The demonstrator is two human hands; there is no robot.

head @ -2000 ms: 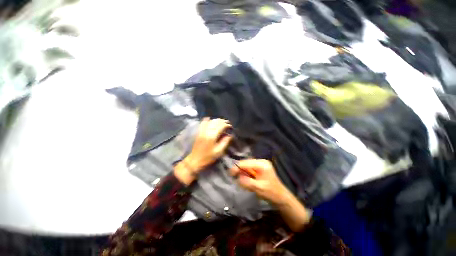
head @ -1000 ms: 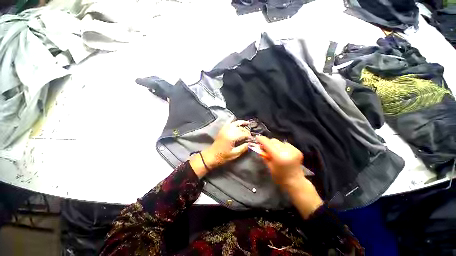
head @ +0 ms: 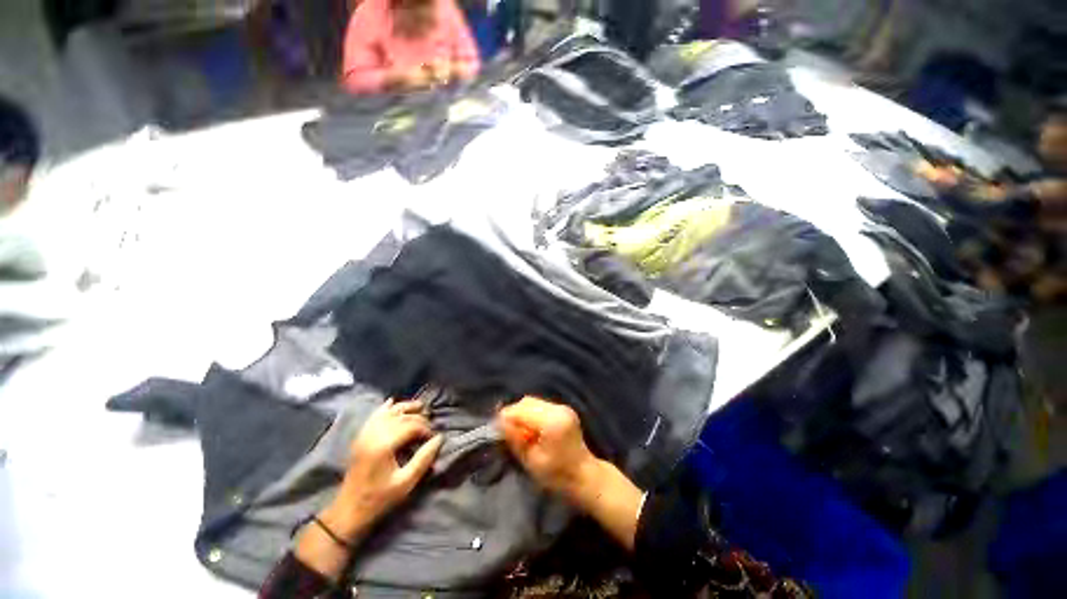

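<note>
A dark grey denim jacket (head: 281, 451) lies opened out under my hands, with its black lining (head: 468, 316) showing and small metal buttons near the lower edge. My left hand (head: 392, 451) grips a bunched fold of the grey cloth. My right hand (head: 544, 442) is closed around the thread snips (head: 529, 434); only a bit of their orange-red handle shows and the blades are hidden. Its fingers also touch the bunched cloth. The view is blurred, and no loose thread can be made out.
A jacket with yellow-green embroidery (head: 667, 234) lies beyond on the white table (head: 129, 293). More dark garments lie at the back and are piled at right (head: 913, 398). Blue material (head: 784, 503) hangs below. A person in pink (head: 410, 47) is across the table; others are at both sides.
The view has tilted up and turned right, bringing other people into sight. My hands have moved slightly apart, with the cloth between them. The snips now sit inside my closed right hand.
</note>
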